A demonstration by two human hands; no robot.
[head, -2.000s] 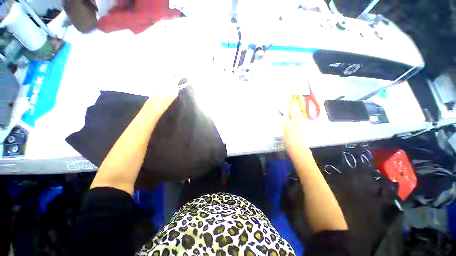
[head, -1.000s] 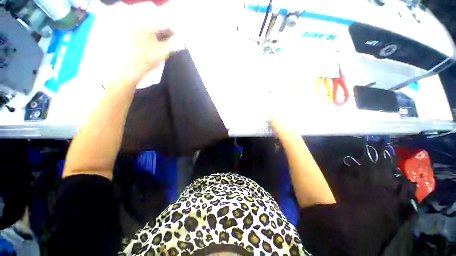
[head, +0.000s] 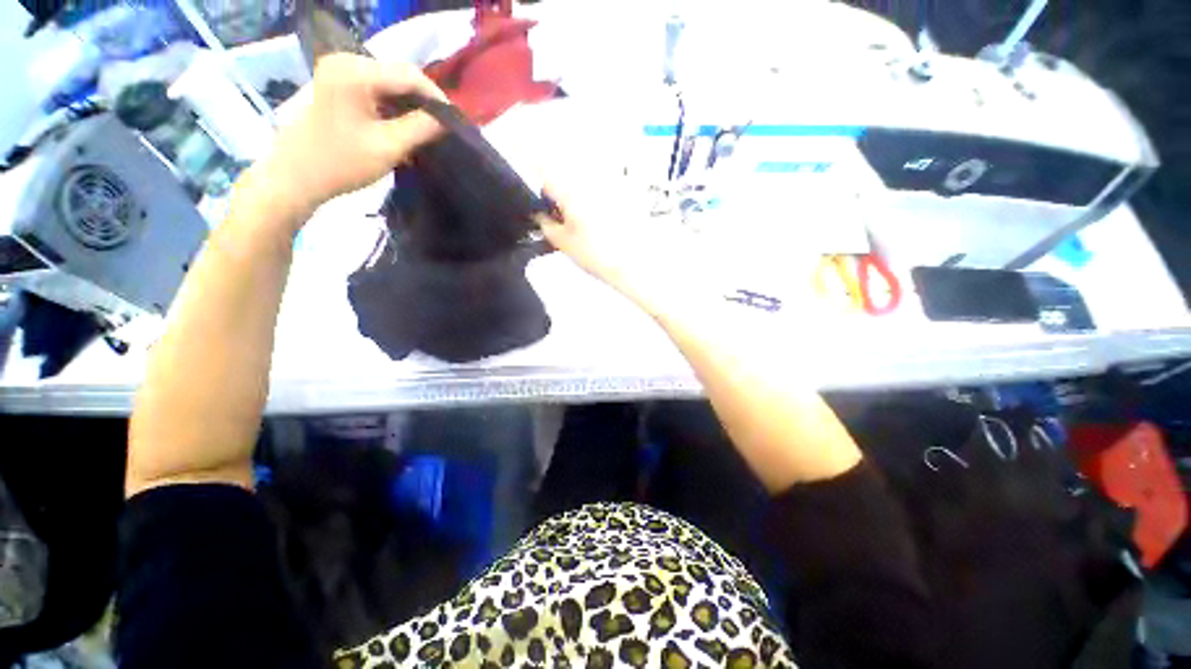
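Observation:
A black garment piece hangs from both my hands, its lower part lying on the white table left of the needle. My left hand is raised and pinches the upper left end of its edge between thumb and fingers. My right hand grips the same edge lower and further right; glare washes out part of this hand. The edge is taut and slants down to the right. The presser foot and needle of the sewing machine stand right of my right hand, with no cloth visible under them.
Thread snips, scissors with yellow and red handles and a flat black rectangle lie at right. Red cloth is behind the garment. A grey unit with a round fan stands at left. Dark garments hang below the table at right.
The garment piece has been lifted and its edge stretched between both hands. My right hand has moved left from the table front and taken hold of it. The snips now show.

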